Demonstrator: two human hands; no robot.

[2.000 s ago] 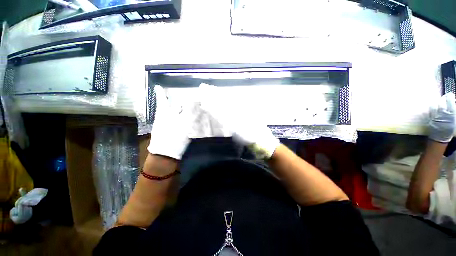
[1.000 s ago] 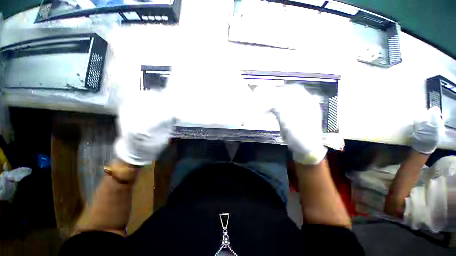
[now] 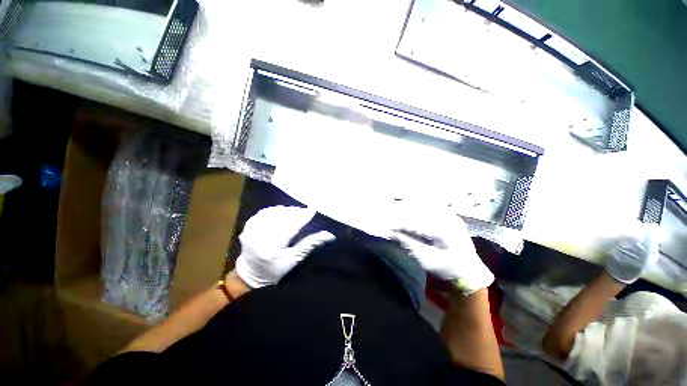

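Observation:
A long metal chassis [image 3: 395,105] with a black rim and perforated ends lies slanted on the bench in front of me. A bright white area, cloth or sheet, covers much of its inside and hides part of its front edge. My left hand [image 3: 275,245], in a white glove, is below the bench's front edge near my waist, thumb apart from the fingers, with nothing seen in it. My right hand [image 3: 448,256], also gloved, is at the chassis's front edge, its fingertips against the white area; glare hides whether it grips anything.
Crinkled clear film [image 3: 493,232] shows under the chassis. Another chassis [image 3: 173,41] lies at upper left, and a long slotted one [image 3: 621,124] at the back right. An open carton [image 3: 207,226] with wrapped units [image 3: 143,226] stands at lower left. A neighbour's gloved hand [image 3: 633,252] touches a chassis [image 3: 654,200] at right.
The view has turned, so the bench now slants. Both hands were over the chassis; my left hand has come back to my waist, and my right hand has drawn back to the front edge.

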